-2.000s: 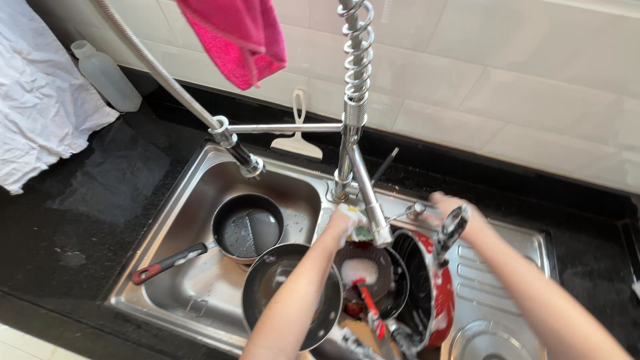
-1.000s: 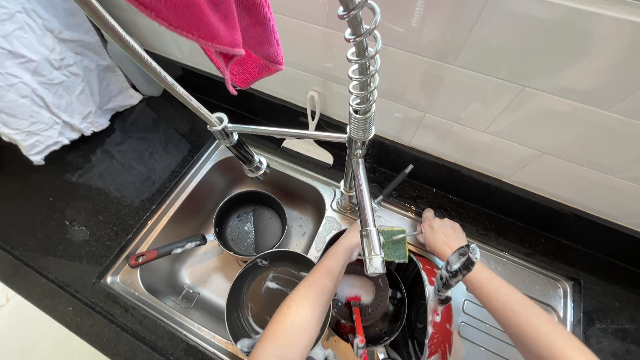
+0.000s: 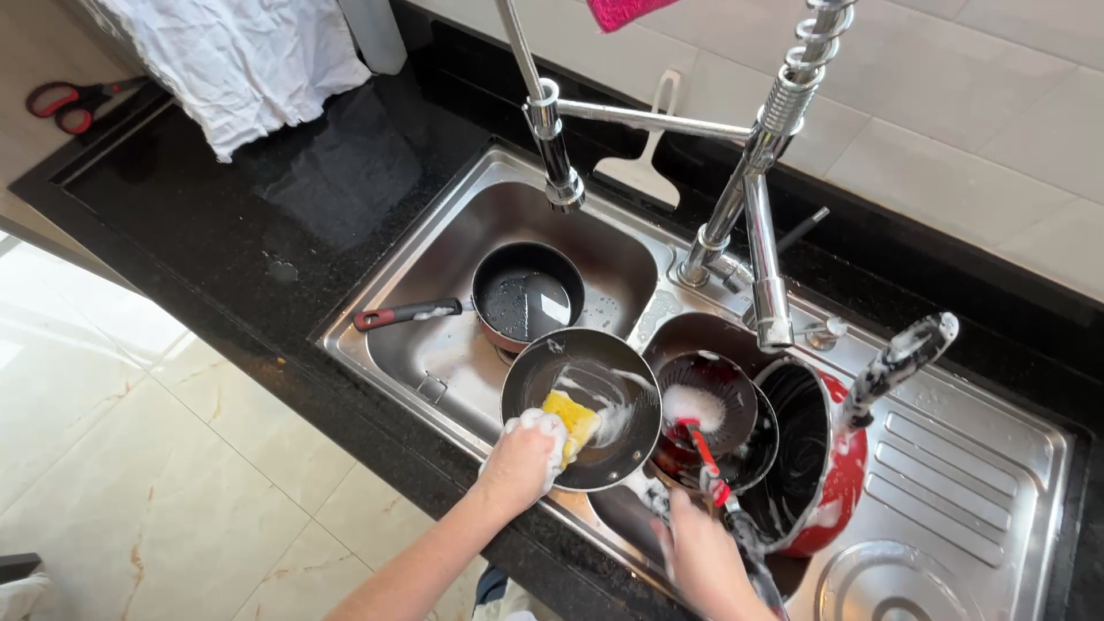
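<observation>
My left hand (image 3: 523, 460), covered in suds, presses a yellow sponge (image 3: 571, 423) onto the inside of a black frying pan (image 3: 617, 397). White foam streaks the pan's surface. The pan's foamy handle runs down to my right hand (image 3: 703, 552), whose fingers look closed around it, though blur and foam hide part of the grip. To the pan's right, a round dark strainer-like piece (image 3: 724, 388) with foam and a red-handled utensil (image 3: 703, 448) lie in the right basin. A red pot (image 3: 841, 483) with a soapy black handle leans on its side there.
A black saucepan (image 3: 528, 297) holding some water sits in the left basin (image 3: 423, 345). Above the sink stand a chrome spring faucet (image 3: 772, 285) and its spray head (image 3: 565, 185). A white squeegee (image 3: 642, 164) leans behind. White cloth (image 3: 259, 69) and red-handled scissors (image 3: 73, 103) are at upper left.
My left hand has moved from beside the faucet spout into the frying pan with the sponge. My right hand has left the faucet base area and come down to the pan's handle. The view has shifted.
</observation>
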